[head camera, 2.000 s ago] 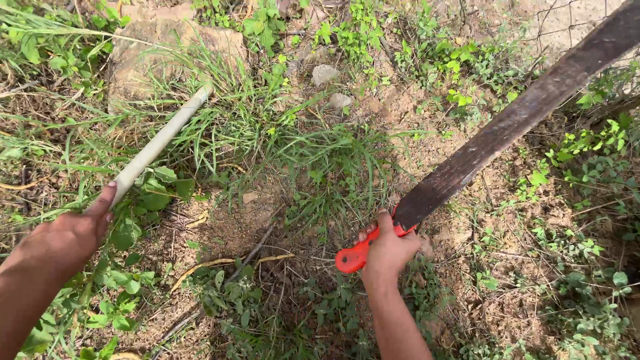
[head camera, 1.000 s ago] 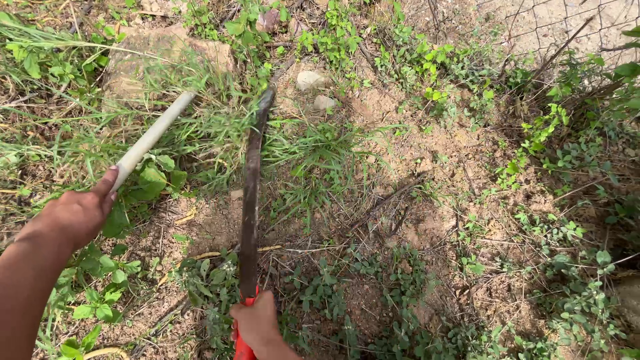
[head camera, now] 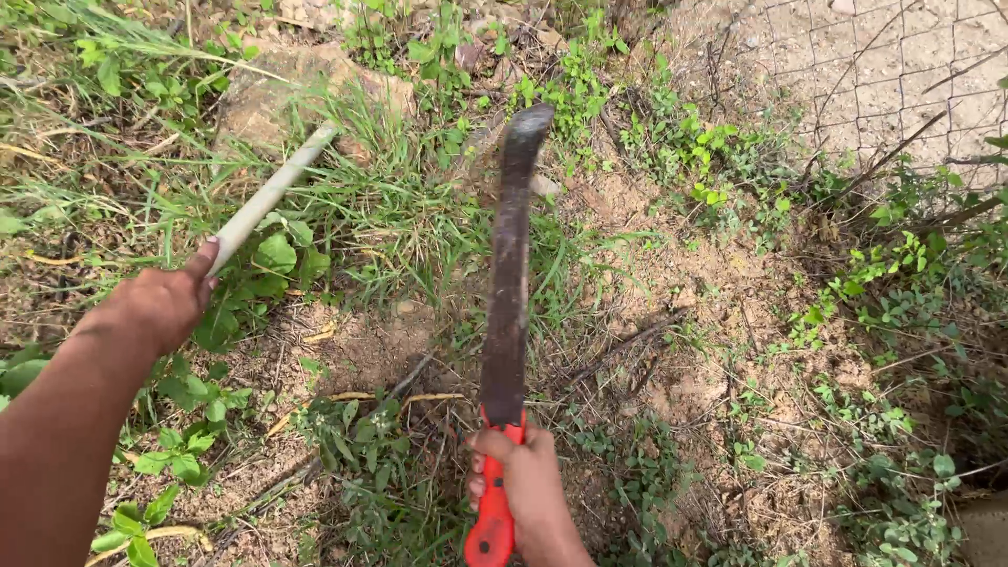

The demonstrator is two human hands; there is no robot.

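My right hand (head camera: 524, 476) is closed round the red handle of a machete (head camera: 508, 299) at the lower middle. Its dark, worn blade points up the view, with the curved tip over grass near a small stone. At the left, my left hand (head camera: 161, 303) grips the lower end of a pale, smooth stick (head camera: 272, 197), whose far end lies over the grass by a flat rock. Green grass (head camera: 402, 213) grows between the stick and the blade, and some of it is hidden behind the blade.
A large flat rock (head camera: 260, 98) lies at the upper left. Wire mesh fencing (head camera: 890, 87) crosses the upper right above pale ground. Leafy weeds (head camera: 906, 268) and thin twigs grow along the right. A dry branch (head camera: 630, 342) lies on the soil right of the blade.
The machete pointed to the upper right two seconds ago, then swung left; now it stands nearly upright in the view, a little right of where it was one second ago. My left hand still holds the stick.
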